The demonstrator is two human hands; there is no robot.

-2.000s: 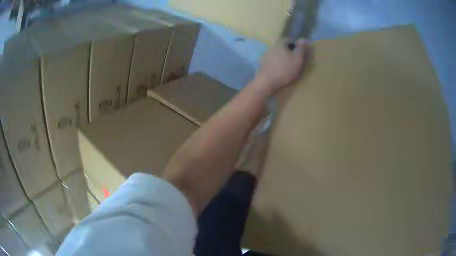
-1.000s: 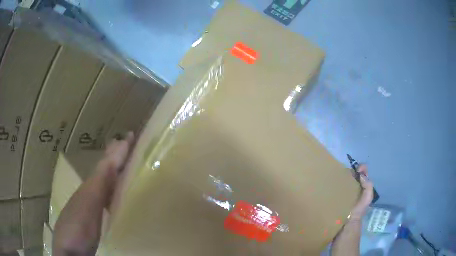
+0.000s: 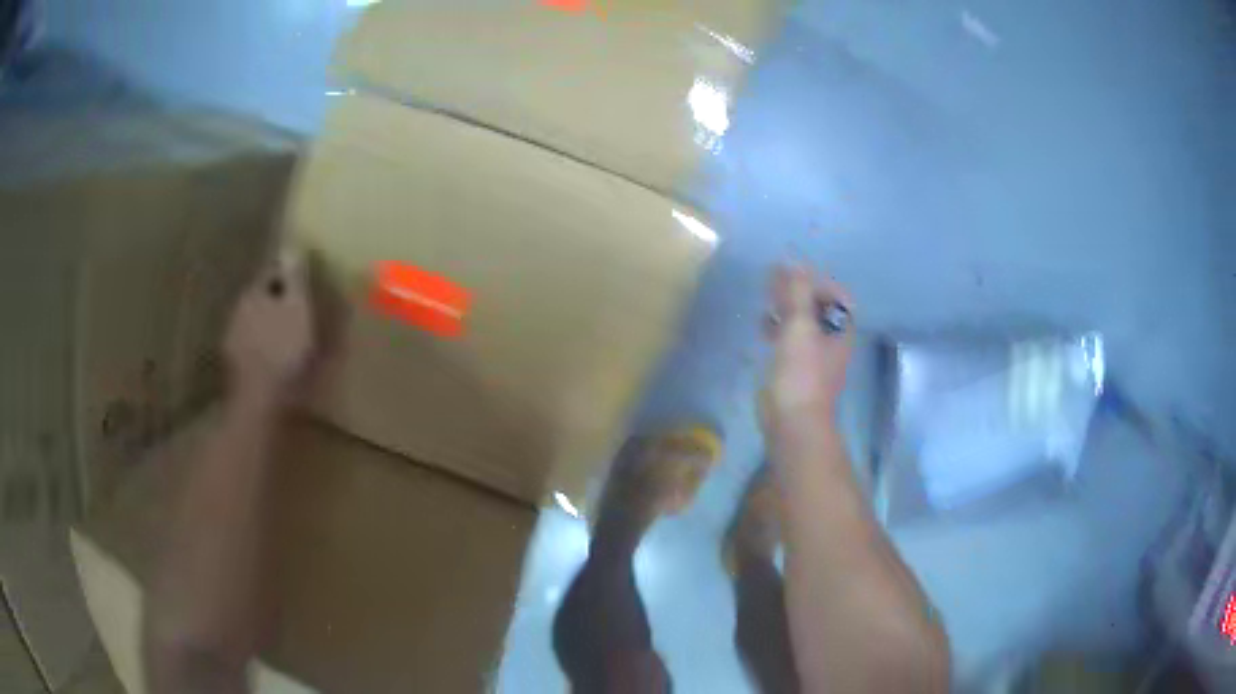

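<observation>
A tan carton [image 3: 529, 319] with an orange-red sticker [image 3: 423, 298] lies between two other carton tops, with shiny tape at its right corners. My left hand [image 3: 278, 325] is at its left edge, beside the stacked cartons. The hand is blurred, a small dark spot shows on it, and its grip cannot be made out. My right hand [image 3: 807, 339] is apart from the carton, over the floor to its right. Its fingers are curled around a dark marker pen [image 3: 834, 319], of which only a short part shows.
Another carton [image 3: 569, 68] is at the top and one [image 3: 393, 569] at the bottom. Tall stacked cartons [image 3: 122, 298] stand left. A silvery-white scale plate [image 3: 990, 420] lies on the floor right. Red digits [image 3: 1228, 618] glow at the right edge. My feet show below centre.
The carton held between both hands is now down in line with the others. My right hand has come off its side and moved left. The scale plate has come into fuller view.
</observation>
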